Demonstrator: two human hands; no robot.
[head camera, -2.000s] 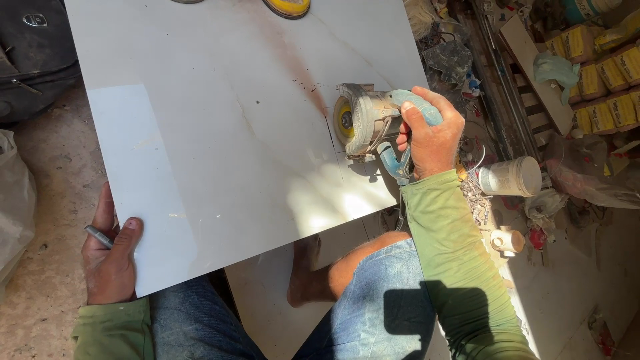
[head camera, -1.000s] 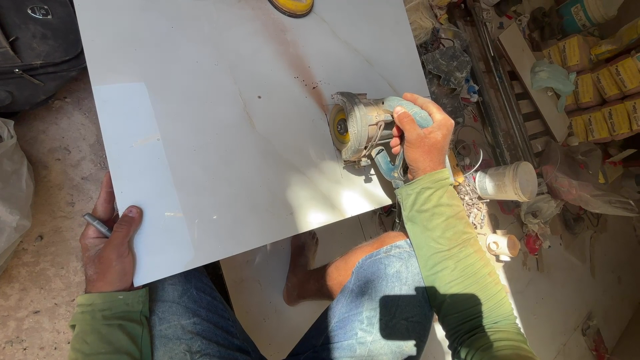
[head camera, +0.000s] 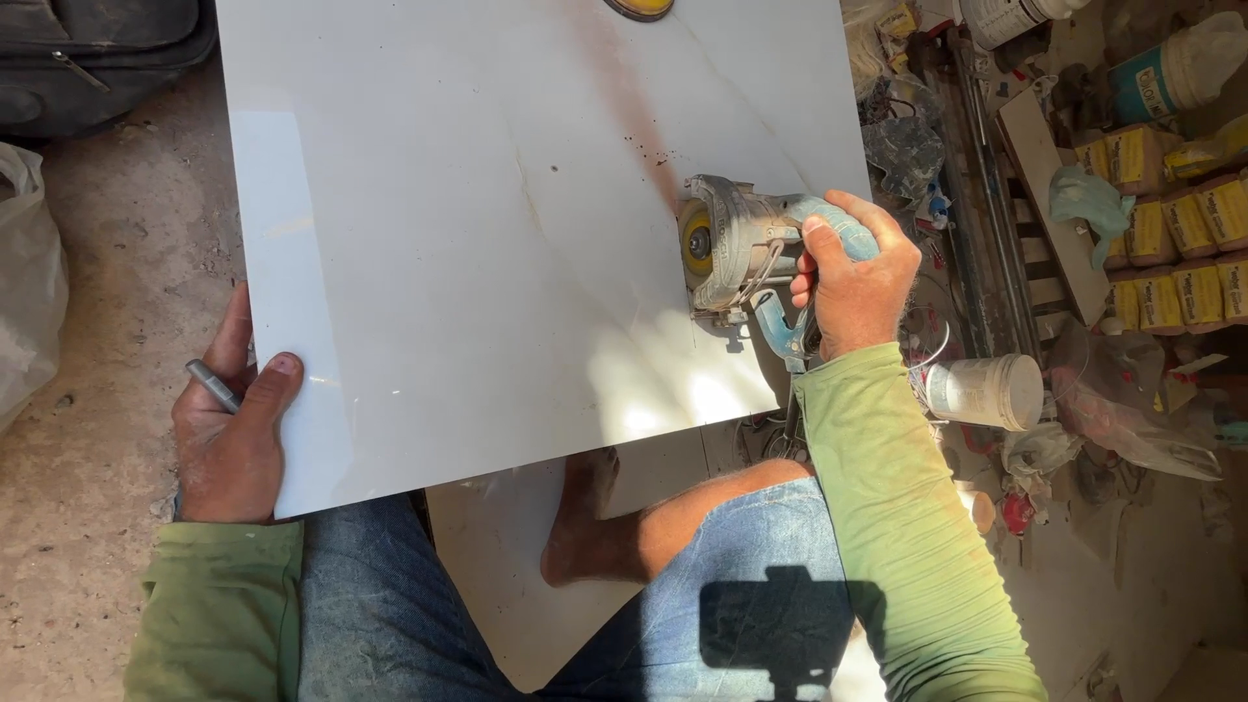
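Observation:
A large glossy white tile slab with faint veins lies across my legs. My right hand grips the blue handle of a dusty handheld circular tile saw, whose base rests on the slab near its right edge. The saw's yellow hub faces left, and a reddish dust streak runs up the slab from it. At the lower left corner my left hand holds the slab's edge, thumb on top. A grey marker-like stick is tucked between its thumb and fingers.
A yellow round object sits at the slab's far edge. To the right are metal bars, a white tub, stacked yellow-labelled packs and plastic debris. A black bag and a white plastic bag lie left. My bare foot is below the slab.
The saw has moved slightly toward me along the slab, with my right hand still on its handle. My left hand keeps its place at the corner.

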